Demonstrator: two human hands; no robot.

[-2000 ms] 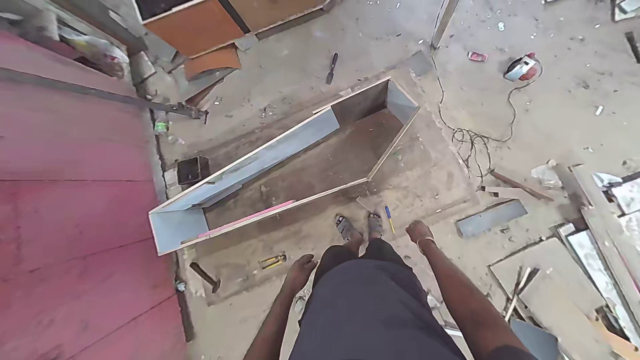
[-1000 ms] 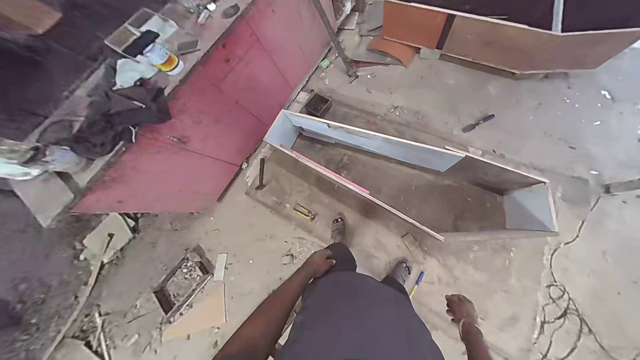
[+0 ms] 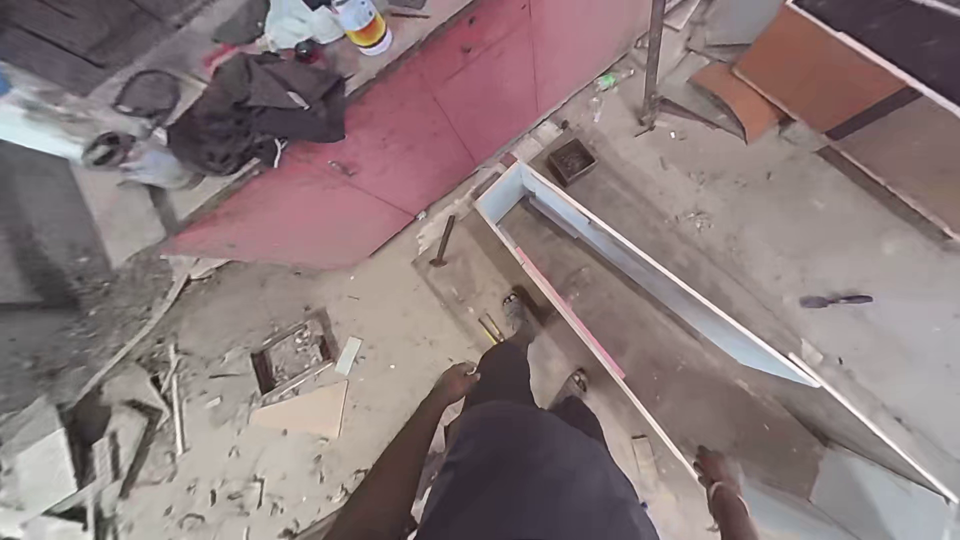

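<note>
A coffin-shaped wooden frame (image 3: 660, 424), its inner sides pale blue, lies on the dusty floor to the right of my legs. My left hand (image 3: 456, 382) hangs beside my left thigh, near yellow-handled pliers (image 3: 491, 328); its fingers look curled, and whether it holds anything is unclear. Over the frame's near edge is my right hand (image 3: 716, 469), slightly blurred; I cannot tell whether it touches the wood. A hammer (image 3: 444, 241) stands or lies near the frame's narrow end. Past the far side lies a dark tool (image 3: 835, 301).
A pink panelled bench front (image 3: 450, 97) runs across the upper left, with dark cloth (image 3: 255, 112) and a labelled container (image 3: 364, 26) on top. A small square box (image 3: 571, 160) sits past the frame. Wood offcuts (image 3: 304, 409) litter the lower left; orange-brown panels (image 3: 817, 64) stand upper right.
The view has swung left across the bench and floor. My right hand, beside my body earlier, is now over the frame's near edge. My feet have stepped nearer the hammer end.
</note>
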